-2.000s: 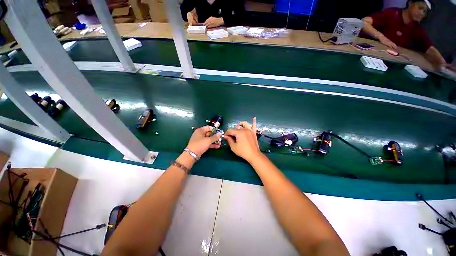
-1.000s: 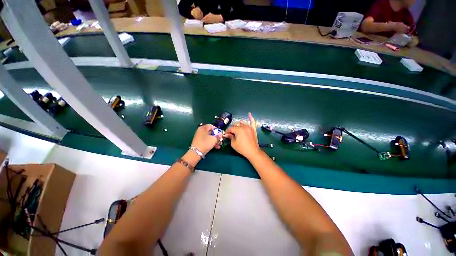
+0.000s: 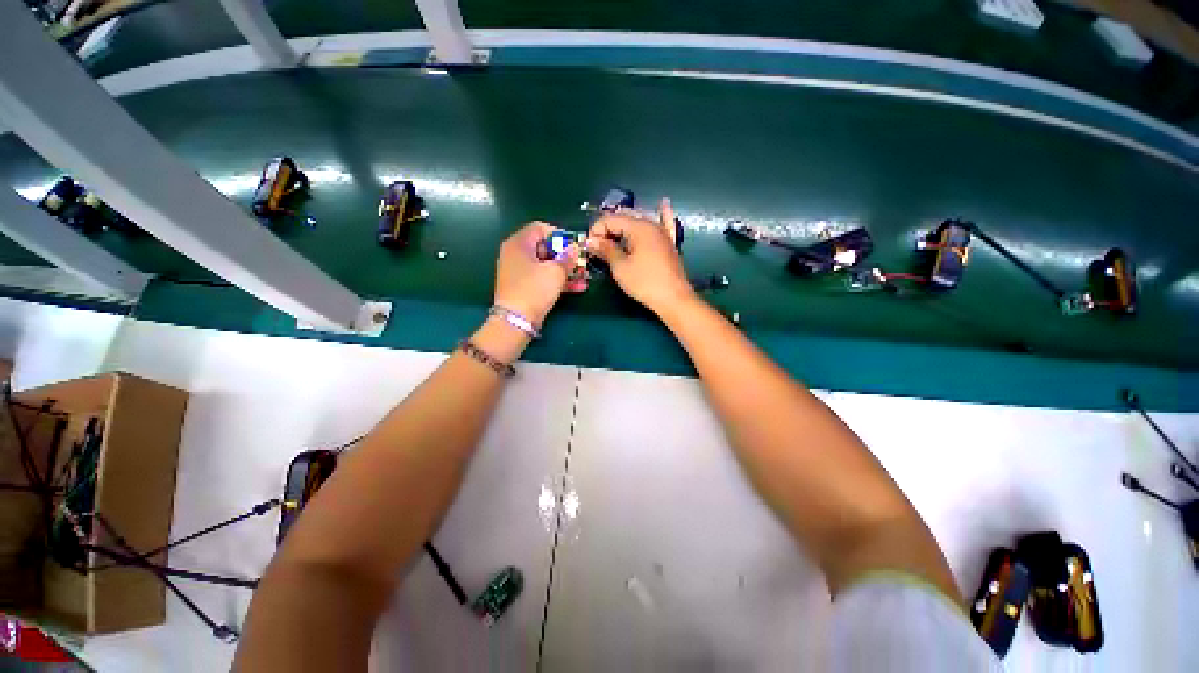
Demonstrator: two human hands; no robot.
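My left hand (image 3: pixel 533 270) holds a small circuit board (image 3: pixel 562 246) at its fingertips over the near side of the green belt. My right hand (image 3: pixel 638 256) has thumb and forefinger pinched at the board's right side; whether it grips a thin wire there is too small to tell. A black unit (image 3: pixel 615 200) lies on the belt just behind my hands, partly hidden by them. A short black lead end (image 3: pixel 711 281) shows to the right of my right hand.
Black-and-yellow units (image 3: pixel 399 214) lie along the belt (image 3: pixel 526 118), some with leads and boards. An open carton (image 3: pixel 138 500) with leads stands left. A green board (image 3: pixel 497 596) and a black unit (image 3: pixel 306 484) lie beside my left arm; more units (image 3: pixel 1068 592) lie right. White posts (image 3: pixel 158 171) rise left.
The view has tilted down, so the belt sits higher and the green board on the bench shows. Belt units at right have shifted right in view. Both hands stay together at the board.
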